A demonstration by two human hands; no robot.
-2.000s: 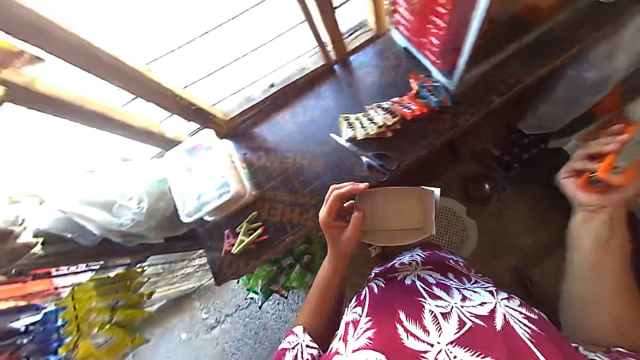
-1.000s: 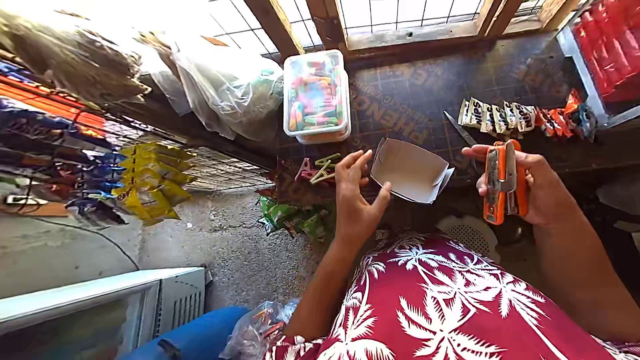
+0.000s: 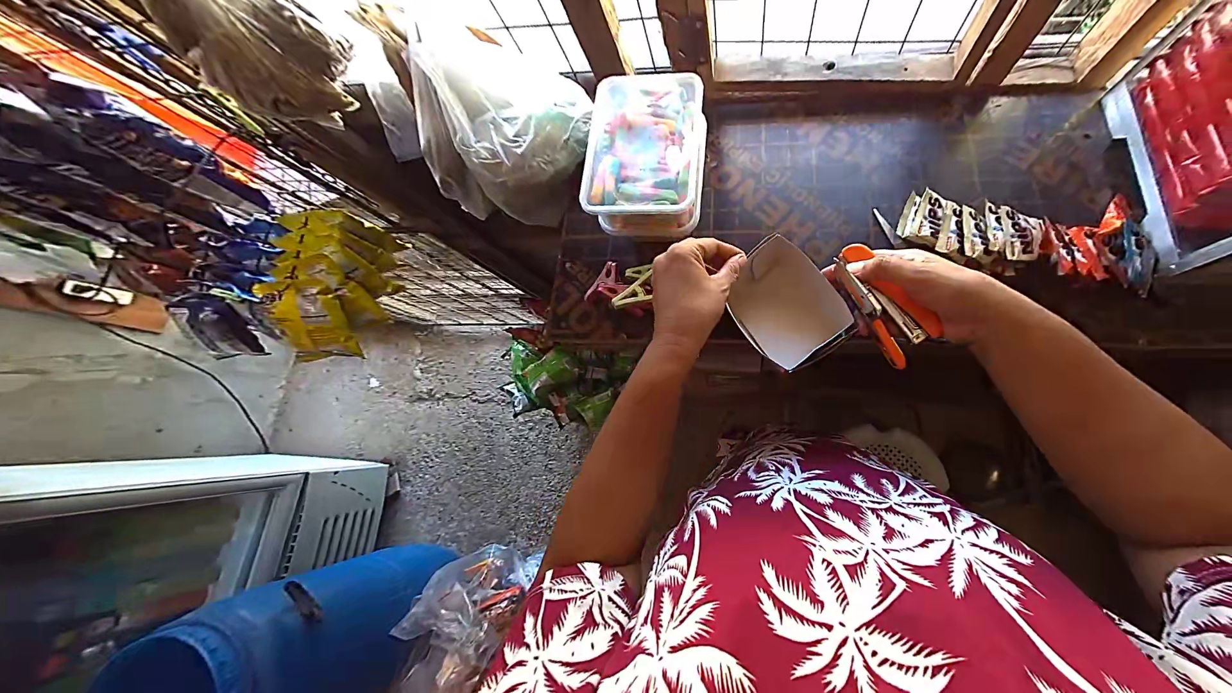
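Note:
My left hand point(image 3: 695, 289) pinches the left edge of a small open cardboard box point(image 3: 791, 300), its pale inside facing up. My right hand point(image 3: 932, 289) grips an orange-handled stapler point(image 3: 884, 306), whose end lies against the box's right wall. Whether its jaws are around the wall cannot be told. Pink and pale green clothespins point(image 3: 630, 287) lie on the dark counter just left of my left hand. Behind my right hand are scissors point(image 3: 885, 227), mostly hidden, and a row of small sachets point(image 3: 972, 229).
A lidded plastic tub of colourful items point(image 3: 643, 144) stands on the printed counter point(image 3: 789, 173) near the mesh window. Red packets fill a clear container point(image 3: 1189, 144) at the right. Snack packs point(image 3: 327, 279) hang at the left. Below are a blue barrel point(image 3: 289, 616) and a white appliance point(image 3: 337, 520).
My right hand has brought the stapler in from the right to the box's right wall. My left hand still holds the box. The view has swung left since the oldest frame.

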